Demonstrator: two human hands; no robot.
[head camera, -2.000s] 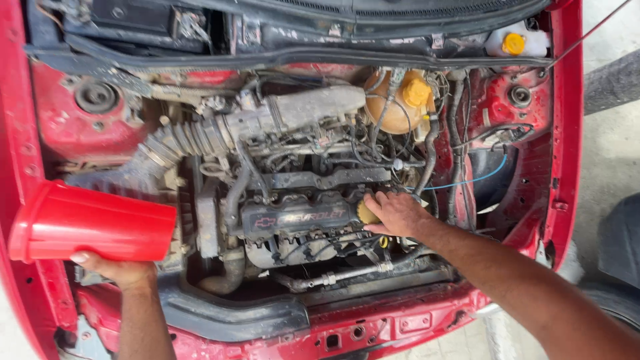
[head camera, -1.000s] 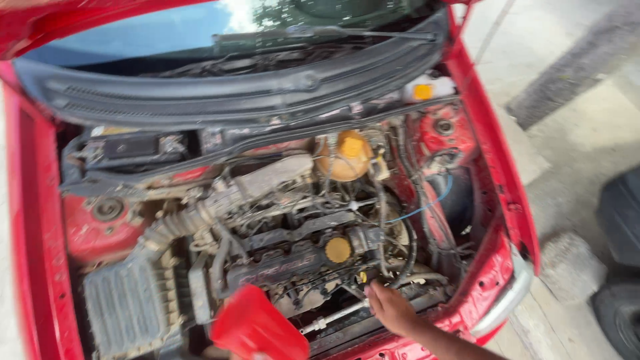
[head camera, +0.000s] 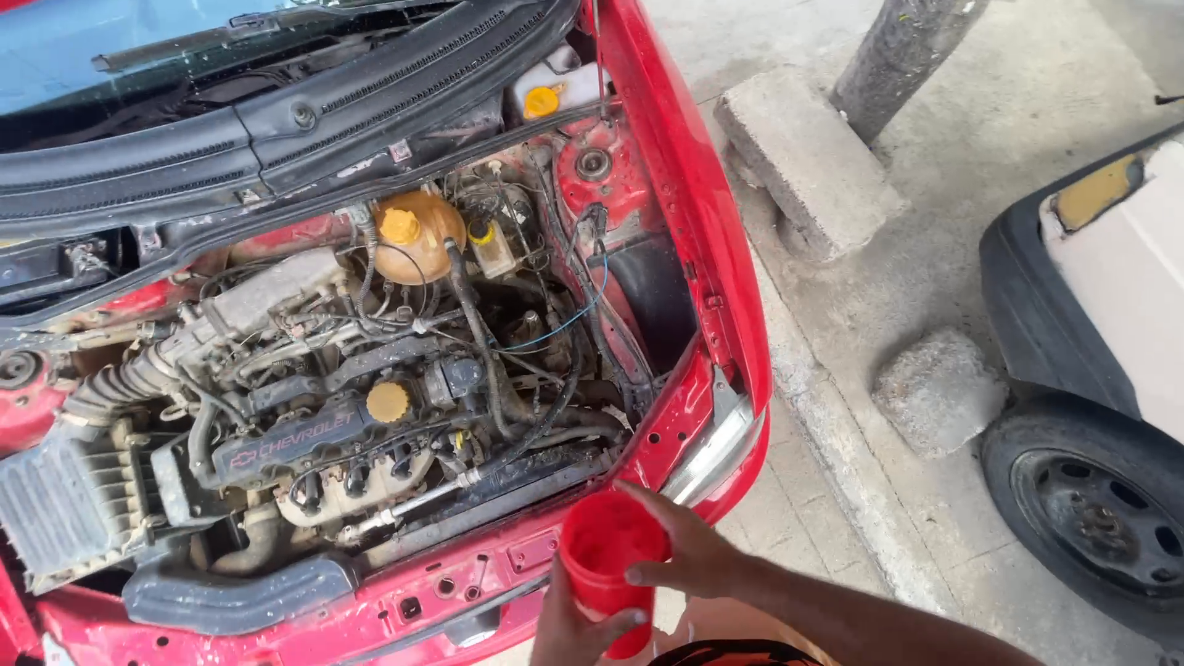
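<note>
Both hands are around a red plastic container (head camera: 615, 592) with an open top, in front of the car's front edge. My left hand (head camera: 578, 620) grips its lower left side, while my right hand (head camera: 689, 546) holds the upper right side near the rim. Behind it lies the engine with its Chevrolet valve cover (head camera: 291, 444), where a yellow oil filler cap (head camera: 388, 402) sits in place. An orange coolant reservoir (head camera: 421, 245) with a yellow cap stands farther back. What the container holds cannot be made out.
The red fender (head camera: 689, 185) and headlight (head camera: 717, 453) border the engine bay on the right. Beyond them are a concrete block (head camera: 805, 162), a rough stone (head camera: 939, 393), a post (head camera: 902, 65) and another vehicle's wheel (head camera: 1096, 518). An air filter box (head camera: 69, 499) is at the left.
My right hand was on the oil filler cap two seconds ago and is now on the container. The container has moved from the left side to the front edge. The view has shifted.
</note>
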